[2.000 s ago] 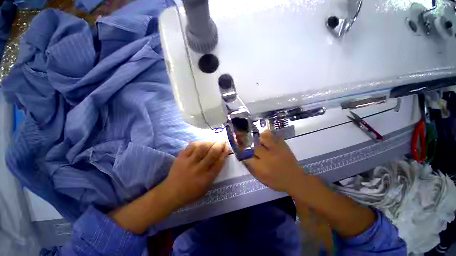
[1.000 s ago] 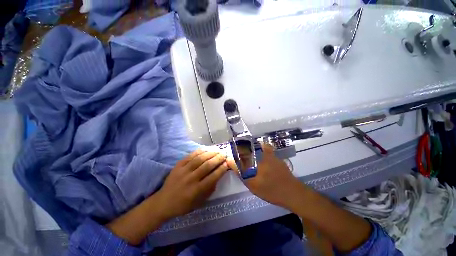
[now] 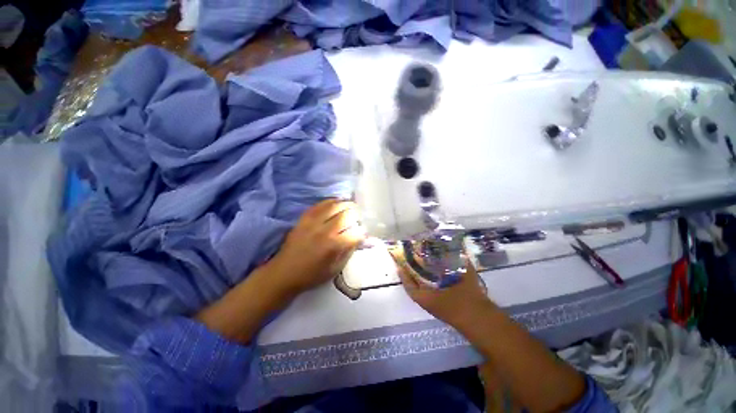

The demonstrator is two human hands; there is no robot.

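The light blue striped shirt cloth [image 3: 210, 185] lies in a large soft heap left of the white sewing machine head [image 3: 500, 145]. My left hand [image 3: 323, 242] is on the cloth's right edge, beside the lit needle area, fingers bent and partly washed out by glare. My right hand [image 3: 440, 294] is just right of the needle area, its fingers partly behind the curved shiny guard [image 3: 440, 254]. What its fingertips touch is hidden. The needle plate [image 3: 375, 270] shows between my hands.
Dark red thread snips [image 3: 599, 262] lie on the machine bed. Red and green-handled scissors [image 3: 686, 282] hang at the right table edge. White ruffled pieces [image 3: 662, 363] are below right. More blue cloth [image 3: 387, 20] lies behind the machine.
The view has shifted, showing more behind the machine. My left hand has moved away from my right hand, up and left along the cloth, and the needle plate now shows between them.
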